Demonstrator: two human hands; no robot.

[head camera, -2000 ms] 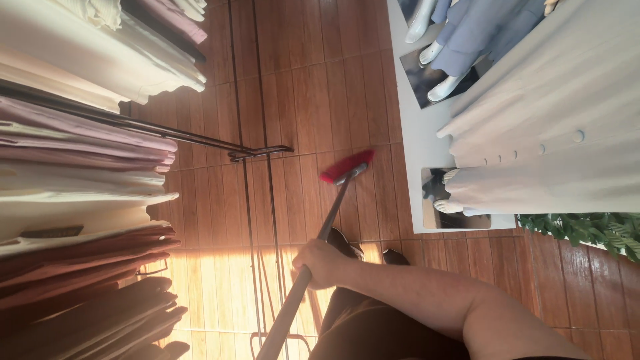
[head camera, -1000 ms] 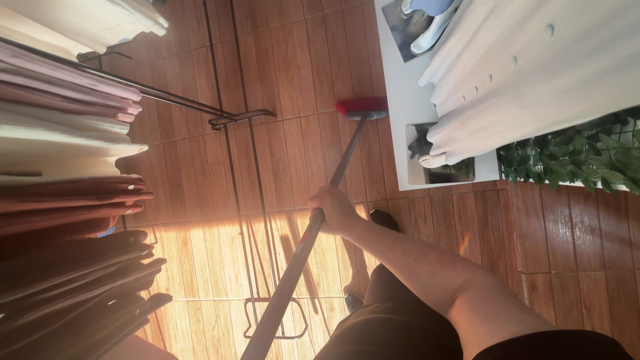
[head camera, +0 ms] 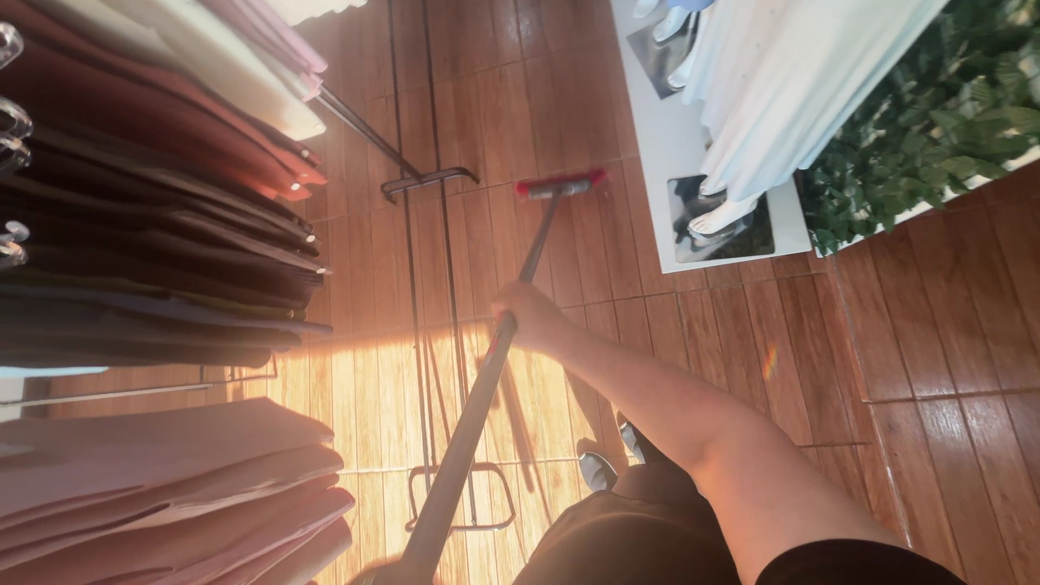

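My right hand (head camera: 530,318) is closed around the long handle (head camera: 467,422) of a broom, partway along it. The handle slants from the bottom edge up to the broom head (head camera: 561,187), whose red bristles are blurred on the wood-look floor, left of a white display platform. At the bottom edge, a small brownish shape lies beside the near end of the handle; whether it is part of my left hand cannot be told.
Clothes (head camera: 187,211) hang on racks along the left. A metal rack foot (head camera: 431,183) and thin rails cross the floor. The white platform (head camera: 715,264) bears mannequin feet (head camera: 723,218) under pale garments. Green foliage (head camera: 934,146) stands beside it. My shoes (head camera: 598,471) are below my right hand.
The broom head was closer to the platform's edge one second ago and is now farther left of it. The view has shifted, showing more hanging clothes at left. My right hand still grips the handle.
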